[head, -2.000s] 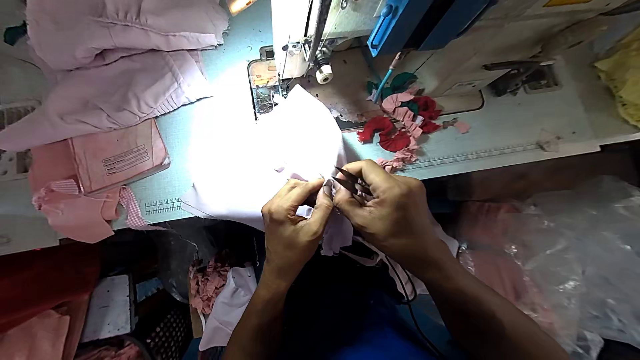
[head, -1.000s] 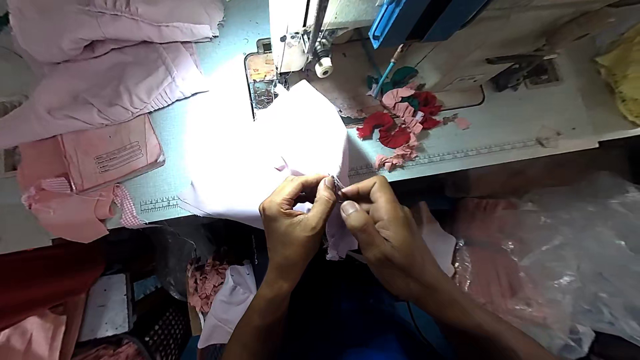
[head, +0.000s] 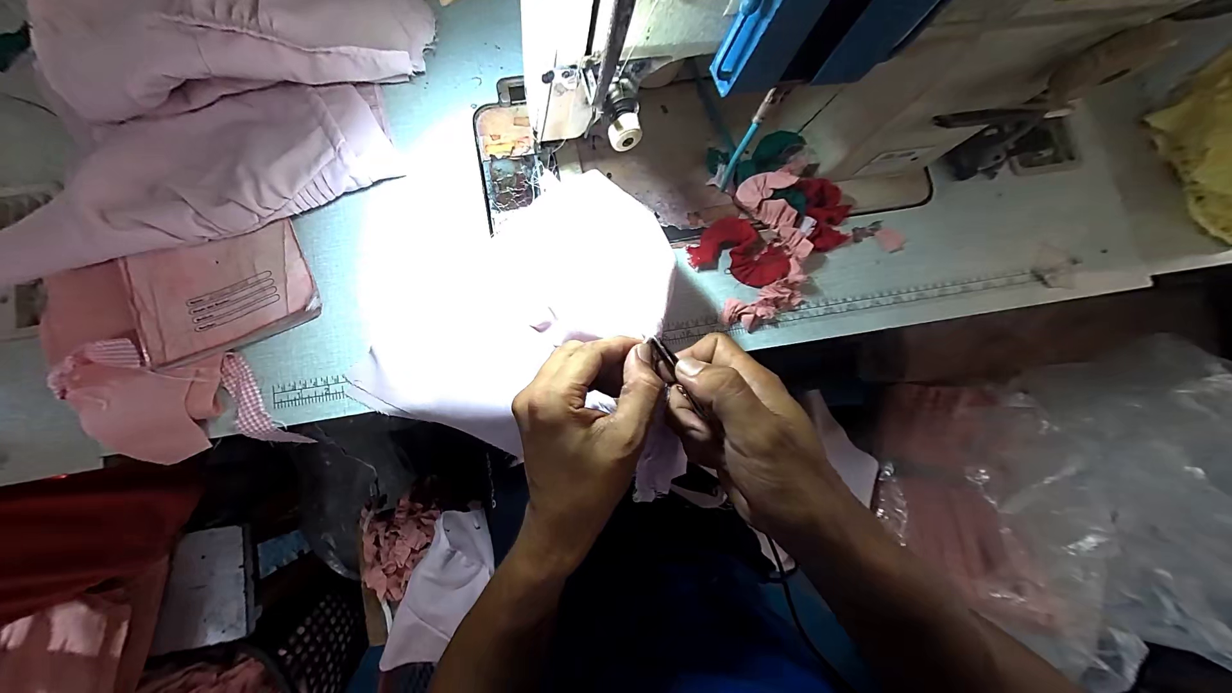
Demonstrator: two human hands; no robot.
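Note:
My left hand [head: 587,414] pinches an edge of pale fabric [head: 462,337] between thumb and fingers. Close against it, my right hand [head: 736,414] grips a small dark pointed tool [head: 664,358], perhaps thread snips, whose tip meets the fabric at my left fingertips. The fabric lies brightly lit over the table's front edge, its upper corner just below the needle area of a sewing machine [head: 624,120]. Part of the cloth hangs down behind and between my hands. Most of the tool is hidden by my right fingers.
Pink garment pieces [head: 221,144] and a worn pink notebook [head: 226,289] lie at the left. Red, pink and green fabric scraps [head: 770,231] sit right of the machine, above a printed ruler strip [head: 905,296]. Clear plastic [head: 1107,500] is at lower right, a dark basket [head: 313,626] at lower left.
The dark tool, seen in my right hand two seconds ago and hardly visible one second ago, shows again at my left fingertips. My left hand keeps its pinch on the fabric.

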